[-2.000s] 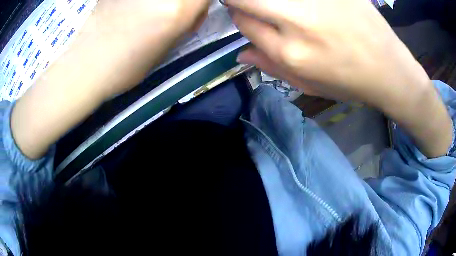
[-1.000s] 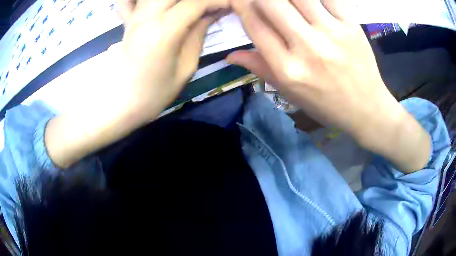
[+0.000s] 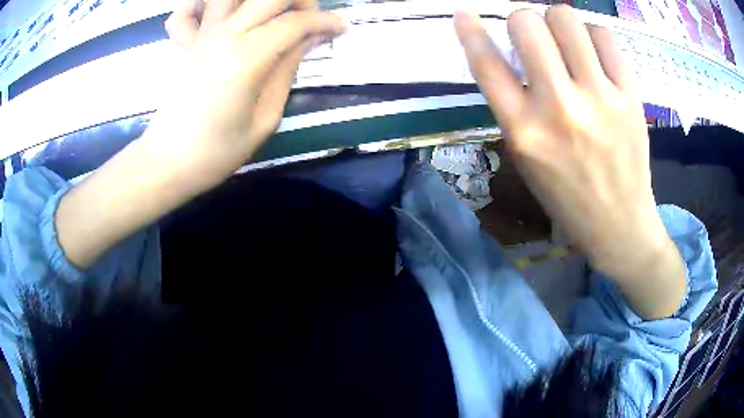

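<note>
A long, flat white strip panel [image 3: 391,57] crosses the top of the view, with rows of small dots towards its right end. A thin dark line like a wire [image 3: 400,16] runs along its far side between my hands. My left hand [image 3: 236,73] is over the panel's left part, fingers bent and one fingertip pointing right; whether it pinches anything cannot be told. My right hand [image 3: 571,114] lies palm down on the panel's right part, fingers spread and holding nothing visible.
White sheets with blue print [image 3: 49,37] lie at the upper left. Pink and purple printed sheets [image 3: 701,24] show at the upper right. The dark green bench surface [image 3: 367,124] ends in a worn, taped edge. Below it, a brown box [image 3: 518,204] holds crumpled whitish scraps [image 3: 465,171].
My hands were close together and are now apart, the right one moved right and the left one slightly left. More of the white panel now shows between and beyond them.
</note>
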